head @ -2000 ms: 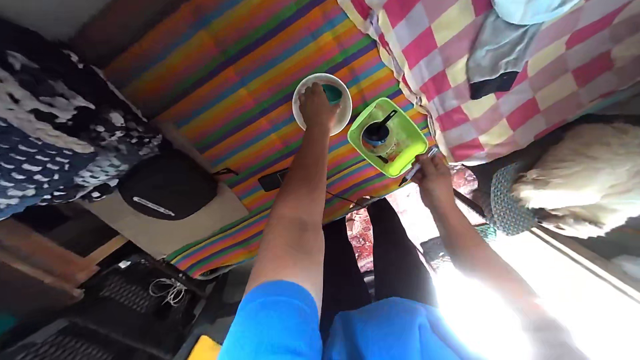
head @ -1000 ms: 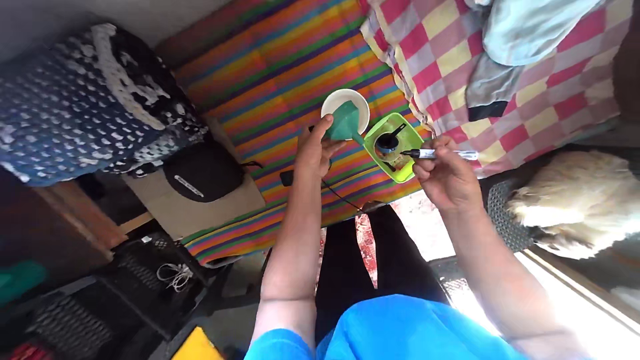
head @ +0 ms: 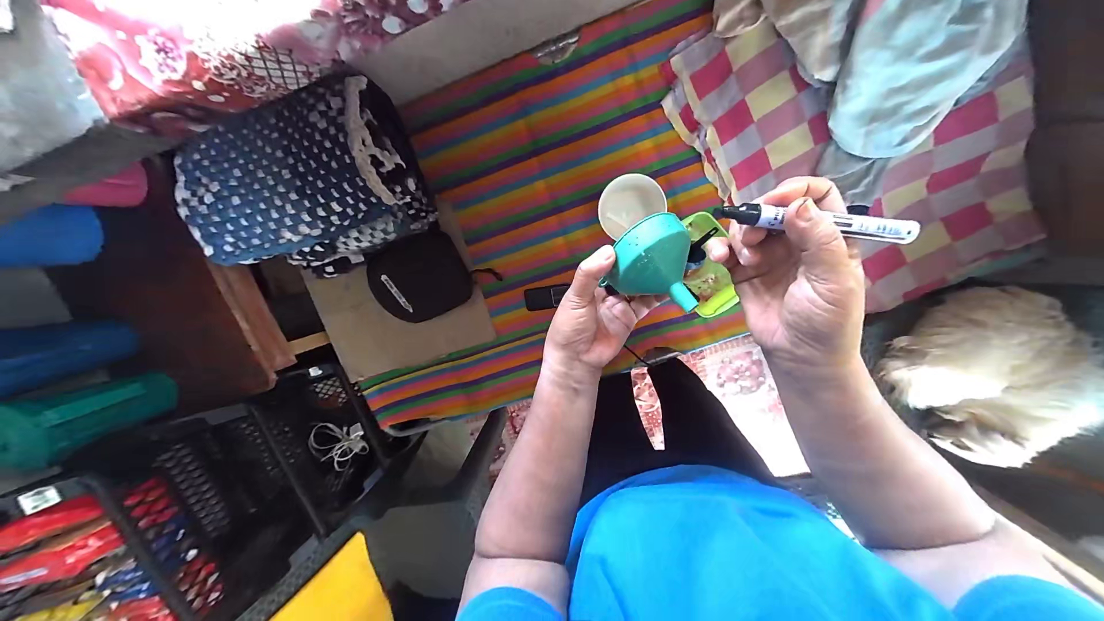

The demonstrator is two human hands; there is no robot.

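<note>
My left hand [head: 595, 319] holds a green plastic funnel [head: 649, 257] by its rim, its spout pointing down to the right. In my right hand [head: 802, 276] is a marker pen [head: 832, 222], with its dark end toward the funnel. Behind the funnel a white bowl [head: 632, 202] rests on the striped cloth. A lime-green plastic container [head: 720, 301], partly hidden by the funnel and my right hand, holds a dark-handled item that I cannot make out fully.
The striped cloth [head: 535, 164] covers the table. On it lies a dark phone-like device [head: 545, 297]. A black case [head: 423, 278] sits at the left beside a knitted bundle [head: 302, 172]. Checkered cloth [head: 776, 112] lies at the right, near a pale furry animal [head: 992, 371].
My left hand has lifted the funnel out of the white bowl and holds it nearer to my body. My right hand has raised the marker from beside the green container. The view has shifted.
</note>
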